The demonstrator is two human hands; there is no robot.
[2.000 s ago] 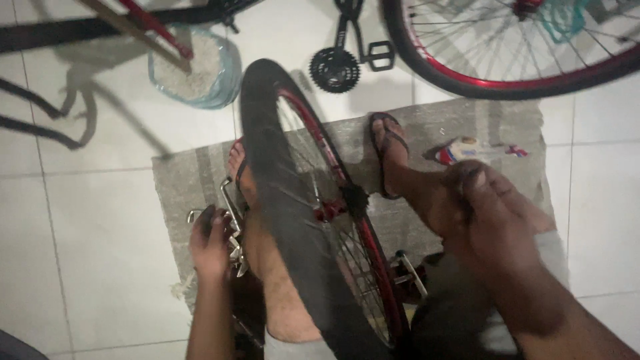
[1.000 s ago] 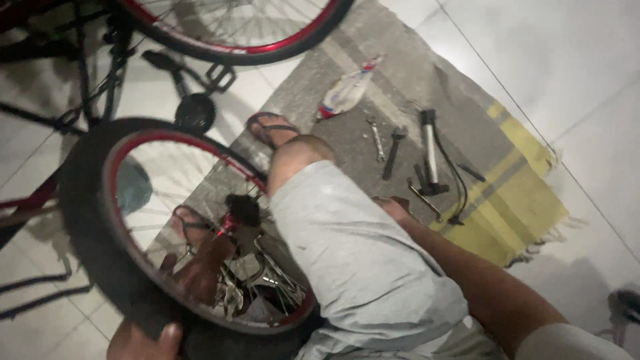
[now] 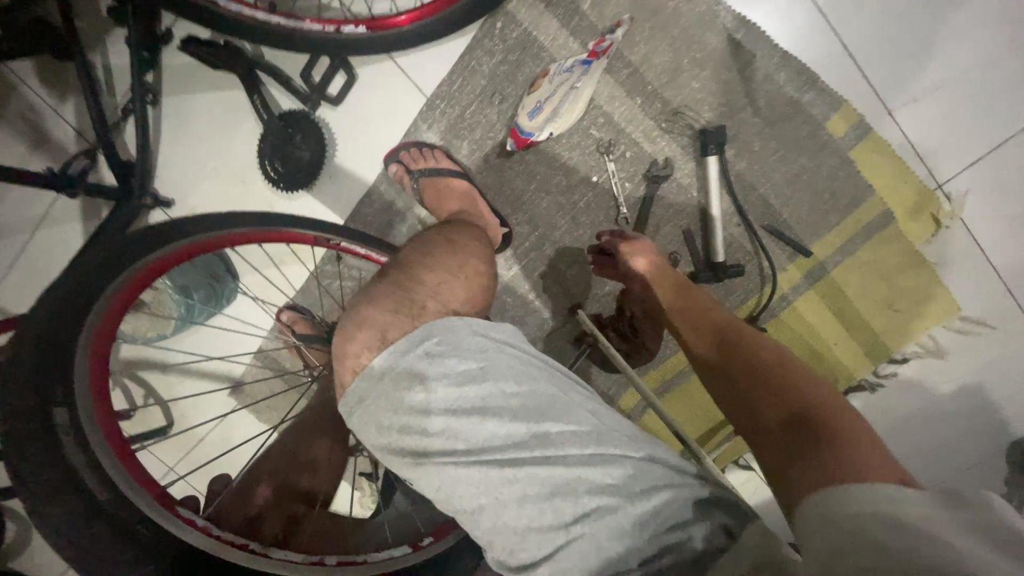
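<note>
A bicycle wheel with a red rim point(image 3: 100, 352) and black tyre stands at the left, beside my bent leg. Fingertips of my left hand point(image 3: 210, 492) show at its lower rim; the rest of that hand is hidden. My right hand point(image 3: 626, 256) reaches over the grey and yellow mat with fingers loosely bent and nothing visible in them. Just above it lie a combination wrench point(image 3: 614, 184) and an adjustable wrench point(image 3: 654, 188). To its right is a hand pump point(image 3: 714, 204) with a black hose. A dark brown item point(image 3: 640, 332), unclear in kind, sits below the hand.
A white printed packet point(image 3: 560, 96) and a thin dark tool point(image 3: 788, 240) lie on the mat point(image 3: 864, 272). Upper left are a chainring point(image 3: 292, 150) with crank and pedal, a dark frame point(image 3: 132, 104) and another wheel point(image 3: 352, 36). A clear container point(image 3: 188, 296) shows through the spokes.
My right hand has moved up from beside my leg to near the wrenches. The view has swung right since the first frame, with the wheel now lower left.
</note>
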